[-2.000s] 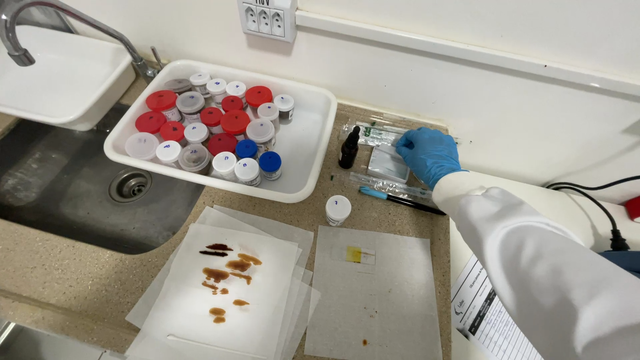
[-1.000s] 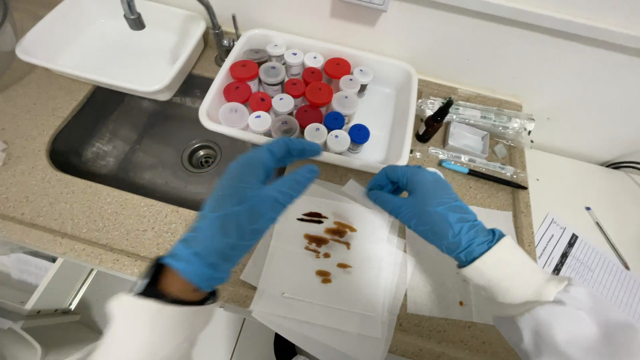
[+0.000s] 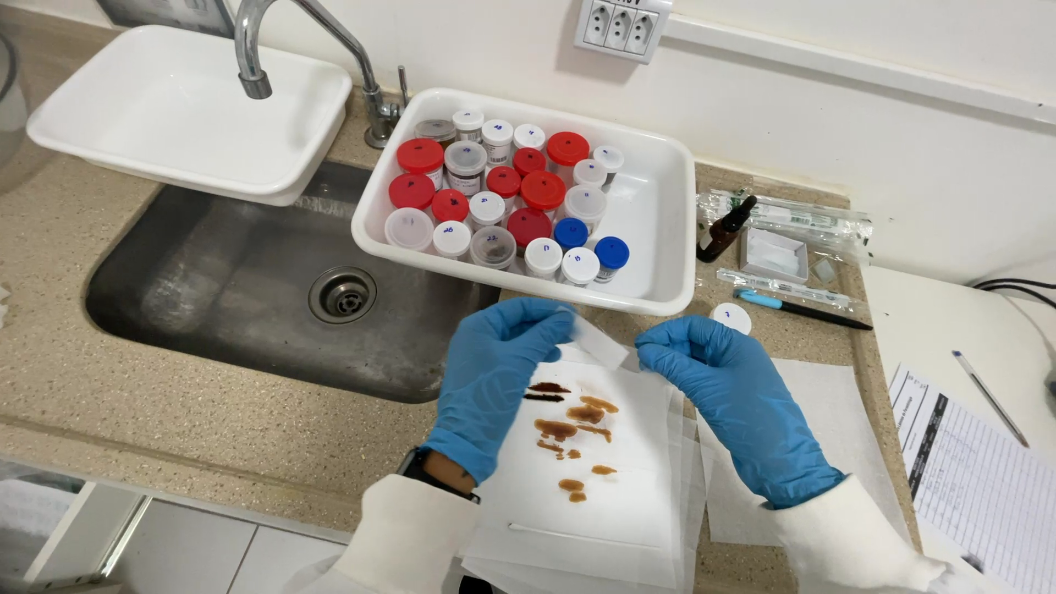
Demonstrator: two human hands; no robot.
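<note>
My left hand [image 3: 503, 384], in a blue glove, pinches one end of a small whitish rectangular piece [image 3: 601, 342], whose material I cannot make out for certain. My right hand [image 3: 738, 400], also gloved, has its thumb and fingertips together by the piece's other end; whether something thin is between them I cannot tell. Below both hands lie stacked white paper sheets [image 3: 602, 532] with brown and dark red smears [image 3: 555, 430] and a thin white stick [image 3: 582, 536]. Under my right forearm is another sheet [image 3: 833, 429]. A white-lidded cup [image 3: 732, 318] stands just behind my right hand.
A white tray [image 3: 664, 190] of lidded specimen cups stands behind, beside the steel sink [image 3: 223, 272] and faucet [image 3: 371, 82]. At right are a dropper bottle [image 3: 726, 229], a small open box [image 3: 774, 254], wrapped items [image 3: 817, 219], a marker [image 3: 804, 309] and a form [image 3: 982, 487] with a pen [image 3: 990, 398].
My right hand has left the small box area and come over the papers. My left hand has entered view and moved beside it, with the whitish piece now visible between them.
</note>
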